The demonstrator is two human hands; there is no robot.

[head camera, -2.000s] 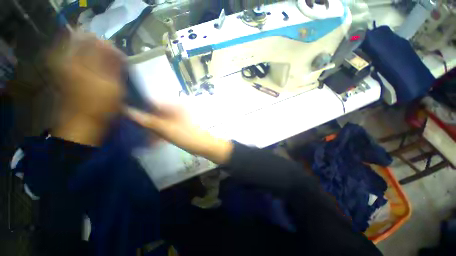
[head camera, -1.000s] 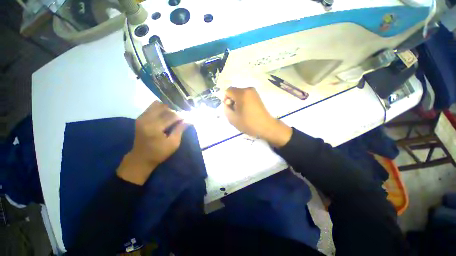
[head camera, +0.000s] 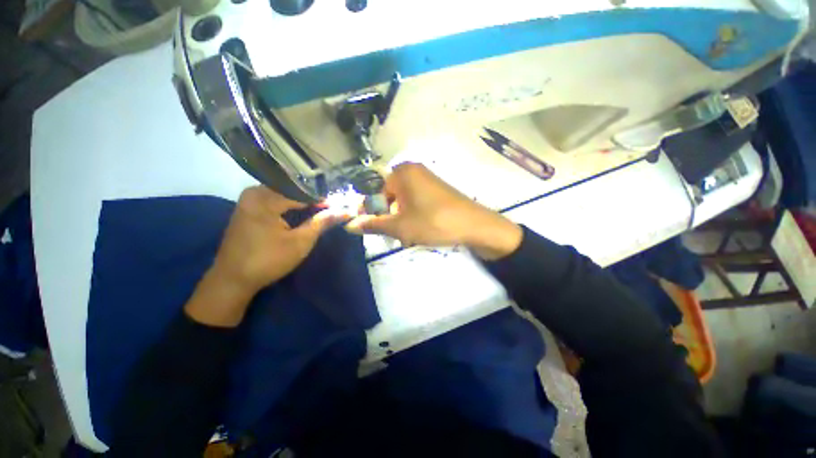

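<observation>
A navy fabric piece (head camera: 161, 259) lies on the white table left of the needle and hangs towards my lap. My left hand (head camera: 264, 241) pinches its upper edge between thumb and fingers, just left of the presser foot. My right hand (head camera: 425, 210) is right of the foot, thumb and fingertips together around a small pale grey piece (head camera: 377, 204), close to the needle. The sewing machine (head camera: 501, 63) is white with a blue stripe. Lamp glare hides the needle point and the fabric edge under it.
Thread snips (head camera: 519, 153) lie on the machine bed right of my right hand. A black box (head camera: 707, 152) stands at the bed's right end. An orange basket (head camera: 696, 335) with navy cloth is below right, beside a stool (head camera: 747, 264). More navy cloth hangs at the table's front.
My right hand has moved slightly left and down, its fingertips now close to my left fingertips, with the small grey piece showing. The view has shifted nearer the machine.
</observation>
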